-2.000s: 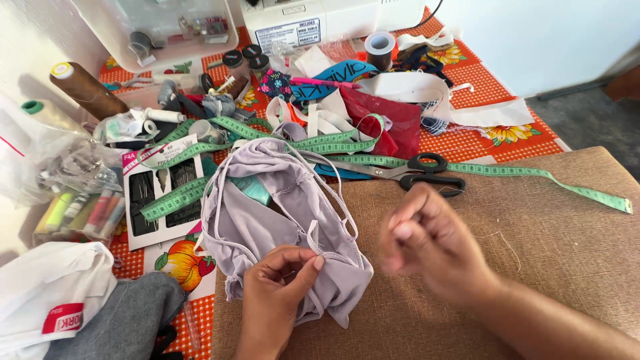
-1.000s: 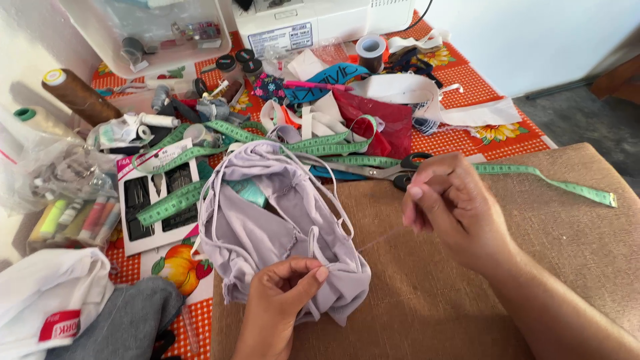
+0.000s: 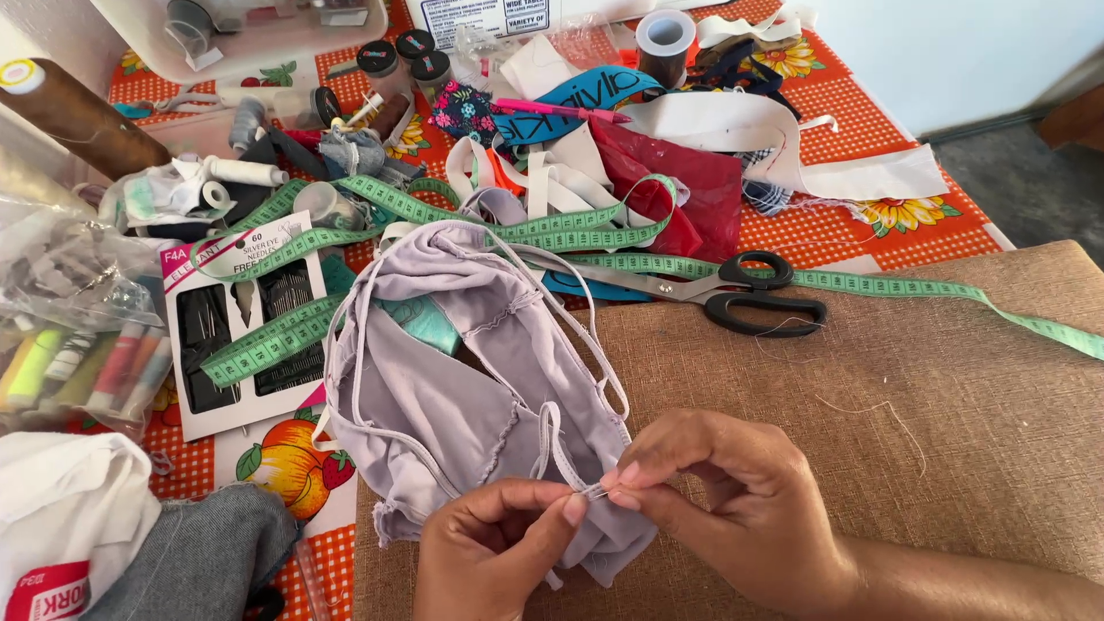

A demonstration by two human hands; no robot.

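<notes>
A lilac fabric garment (image 3: 414, 371) with thin straps lies bunched on a brown cloth-covered board. My left hand (image 3: 509, 543) pinches a narrow strap or edge of it between thumb and forefinger. Close against those fingertips, my right hand (image 3: 716, 500) pinches a thin sewing needle at the same spot on the fabric. Black-handled scissors (image 3: 750, 297) rest with their blades pointing left behind the garment. A green tape measure (image 3: 897, 286) winds past them. Loose thread (image 3: 897, 414) lies on the board to the right.
A needle card (image 3: 250, 328) and a bag of thread spools (image 3: 86, 371) are at the left, above white cloth (image 3: 69, 509) and grey denim (image 3: 198, 552). Fabric scraps, elastic (image 3: 862, 172), small jars (image 3: 379, 65) and a large spool (image 3: 666, 47) crowd the back near a white machine or box (image 3: 483, 21).
My right hand, held out to the right with a thread stretched from the garment one second ago, has come in beside my left fingertips. My left hand still holds the garment.
</notes>
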